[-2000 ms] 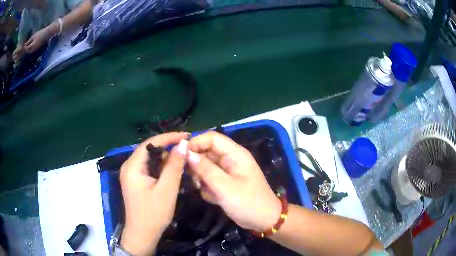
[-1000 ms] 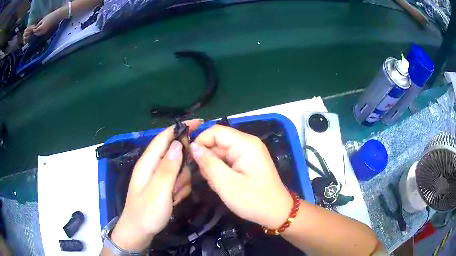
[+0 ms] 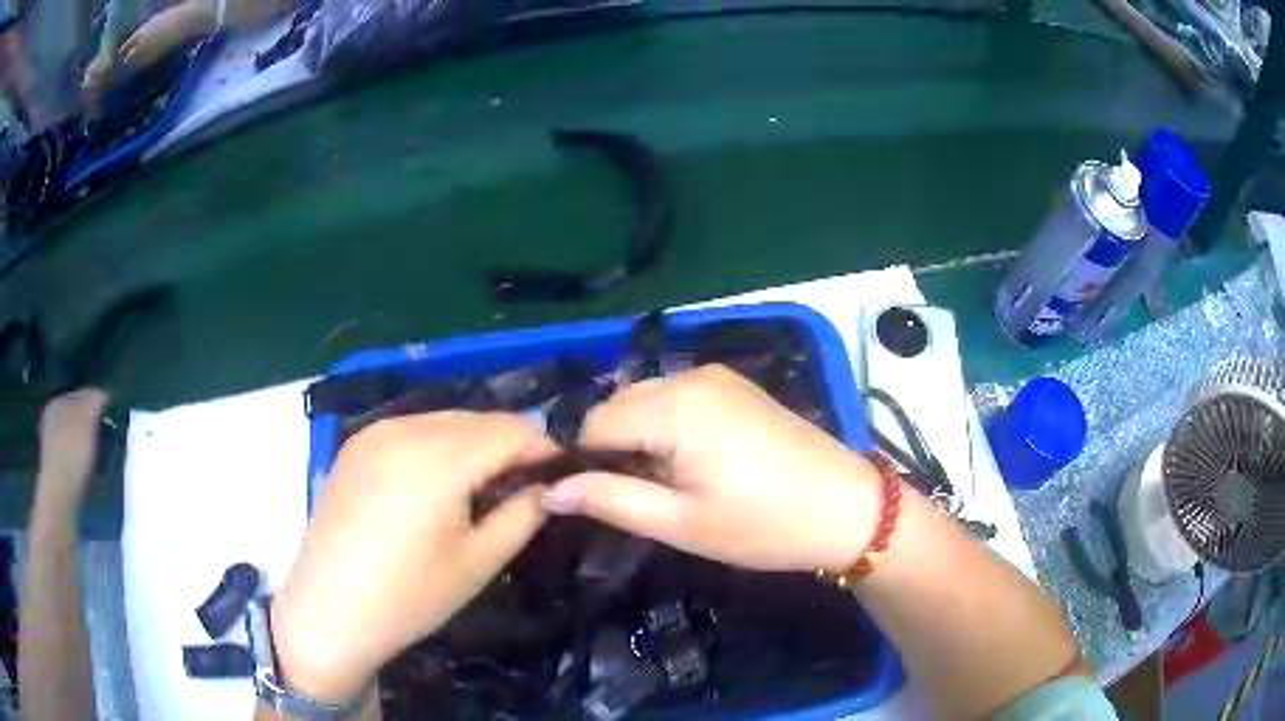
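Note:
My left hand [image 3: 409,542] and my right hand [image 3: 712,458] meet over the blue parts tub [image 3: 564,338]. Both hold a dark, slightly curved piece [image 3: 599,461], likely part of a headband; the fingers cover much of it. The tub holds a heap of black pieces [image 3: 648,655]. A black C-shaped band [image 3: 651,211] lies on the green belt beyond the tub. Two short black pieces, one of them upper [image 3: 228,599] and one lower [image 3: 220,661], lie on the white sheet [image 3: 169,521] left of the tub.
Another person's hand [image 3: 71,423] is at the left edge, near dark bands [image 3: 120,327] on the belt. Right of the tub are a pale slab with a black disc [image 3: 902,333], aerosol cans [image 3: 1067,261], a blue cap [image 3: 1046,430], pliers [image 3: 1103,575] and a desk fan [image 3: 1223,472].
My hands have turned more level and lowered over the tub, the dark piece now lying sideways between them. The C-shaped band has shifted right. Another person's hand has appeared at left.

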